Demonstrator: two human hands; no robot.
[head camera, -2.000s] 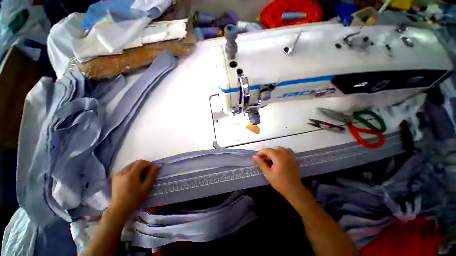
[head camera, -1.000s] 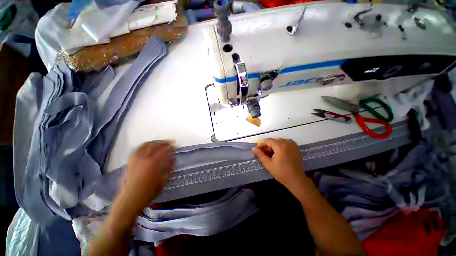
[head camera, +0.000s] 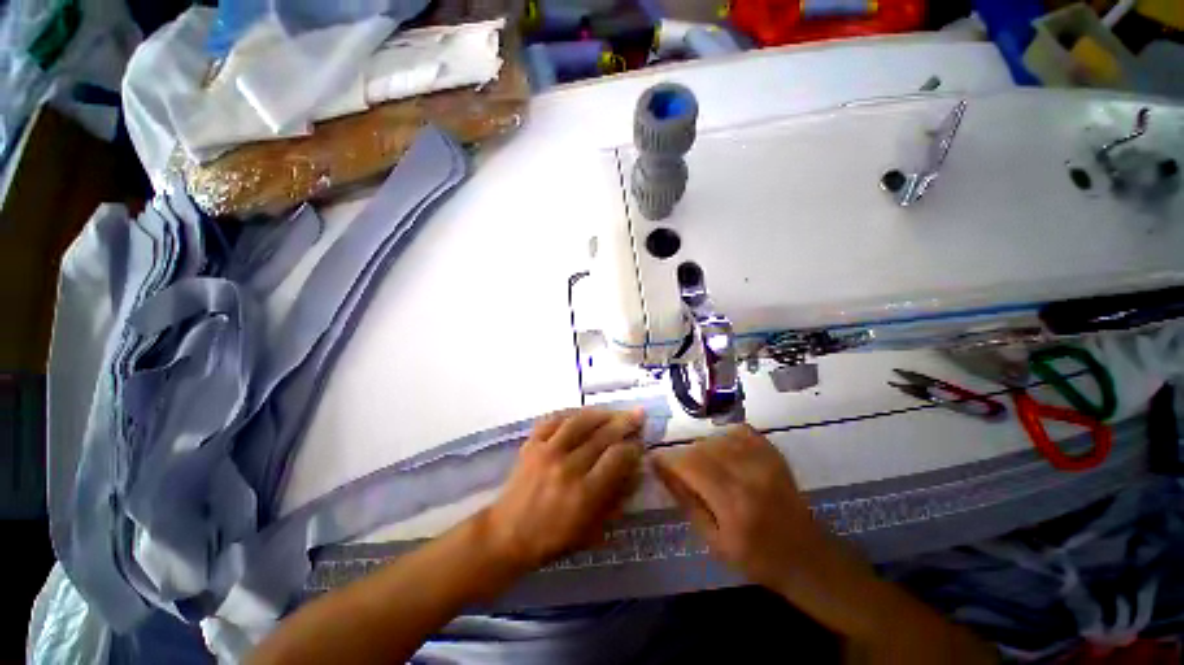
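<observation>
A long grey-blue fabric strip (head camera: 429, 470) lies across the table in front of the needle, its right end near the presser foot area. My left hand (head camera: 571, 481) presses on the strip's right end with fingers together. My right hand (head camera: 734, 494) is just right of it, fingertips at the strip's end; the exact hold is hidden. The white sewing machine (head camera: 831, 234) stands behind, its shiny metal guard (head camera: 710, 351) just beyond my hands. The needle is hidden by the head and guard.
A heap of grey-blue strips (head camera: 182, 377) lies on the left. A brown wrapped packet (head camera: 351, 150) is at the back left. Red-handled snips (head camera: 954, 392) and red and green scissors (head camera: 1065, 429) lie right. A measuring band (head camera: 896, 511) runs along the front edge.
Both hands have moved together toward the needle, bringing the strip's end there. My left hand has moved right along the strip. The view has shifted closer over the machine head.
</observation>
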